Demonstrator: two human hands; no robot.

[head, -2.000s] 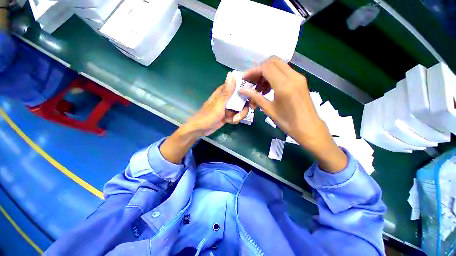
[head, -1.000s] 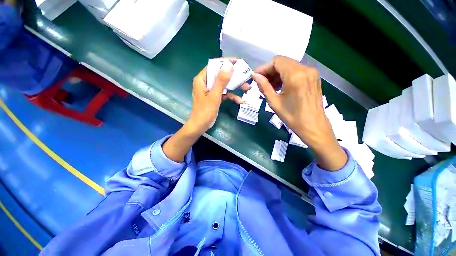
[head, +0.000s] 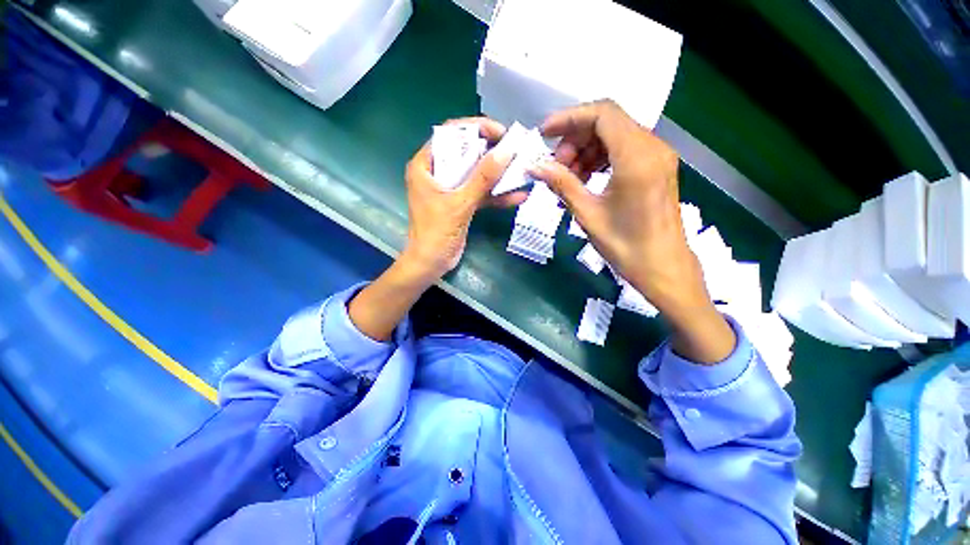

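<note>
My left hand (head: 441,208) holds a small bundle of white printed slips (head: 455,154) in its palm and fingers. Another slip (head: 519,160) sticks out between my left thumb and my right hand. My right hand (head: 617,181) pinches this slip at its right edge between thumb and fingers. Loose printed slips (head: 532,236) lie on the dark green bench (head: 484,285) below my hands. More white paper (head: 729,275) spreads in an overlapping pile to the right, partly hidden by my right wrist.
A large white box (head: 580,53) stands just beyond my hands. White boxes (head: 314,43) stand at the upper left. A row of white boxes (head: 883,261) leans at the right. A light blue bin (head: 904,447) with paper is at the lower right. A red stool (head: 160,186) stands on the floor at left.
Since the first frame, my left hand has moved left and now shows a bundle apart from the slip between both hands. More loose slips show below. The view has shifted slightly.
</note>
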